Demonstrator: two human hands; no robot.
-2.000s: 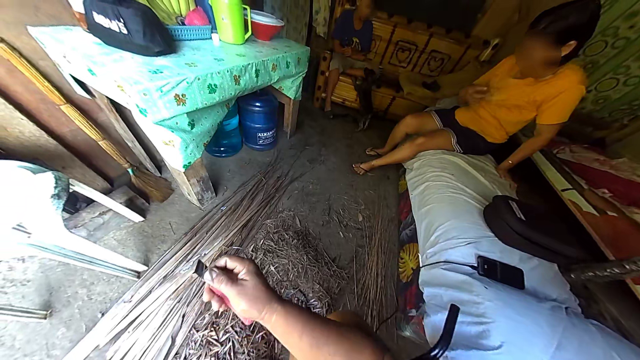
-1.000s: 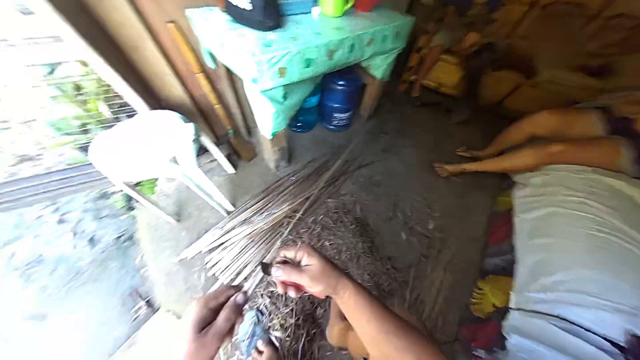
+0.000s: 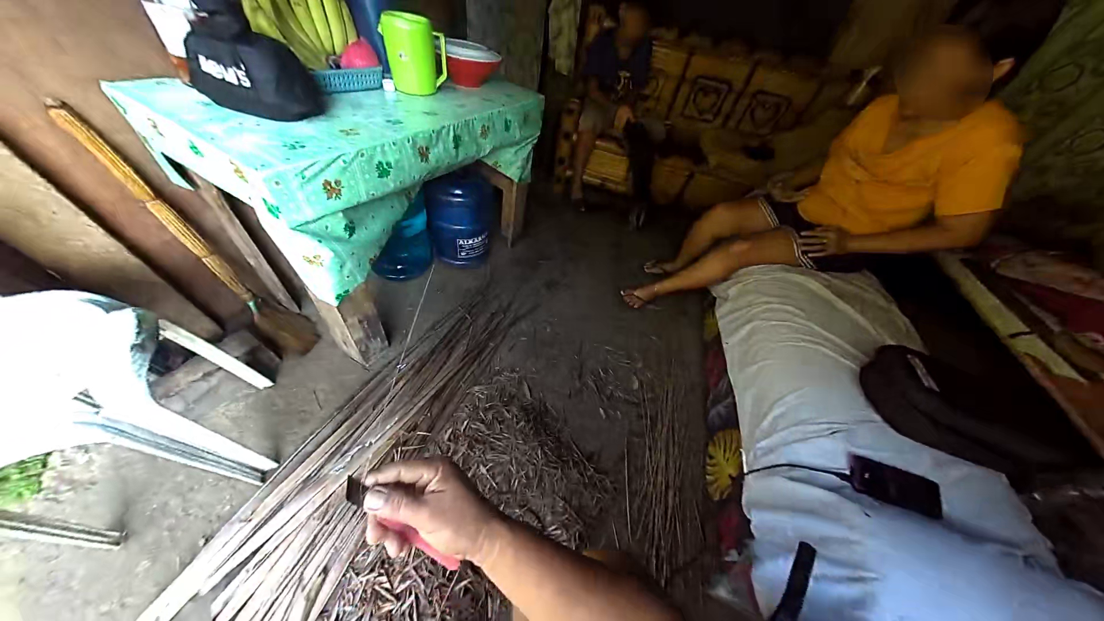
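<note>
My right hand [image 3: 431, 509] is closed around a small tool with a red handle [image 3: 427, 548]; a short dark blade-like end [image 3: 354, 490] sticks out by the thumb and forefinger. Below and beyond the hand lies a bundle of long dry midribs or thin sticks [image 3: 285, 526], fanned across the floor. A heap of brown shavings [image 3: 517, 448] spreads beside the bundle, partly under my forearm. Farther right lies a second, thinner row of sticks [image 3: 660, 474]. A thin pale strand [image 3: 417, 319] runs up from near the hand over the bundle. My left hand is out of view.
A table with a green patterned cloth [image 3: 345, 164] stands at the upper left, water jugs [image 3: 461, 220] beneath it. A white plastic chair [image 3: 78, 371] and a broom [image 3: 155, 207] are at left. At right, a person [image 3: 923, 190] sits by a cushion [image 3: 802, 388] bearing a phone [image 3: 895, 486].
One second ago my left hand was in view near the stick ends, beside my right hand; now it is out of view. My right hand still holds the tool. The view has swung right.
</note>
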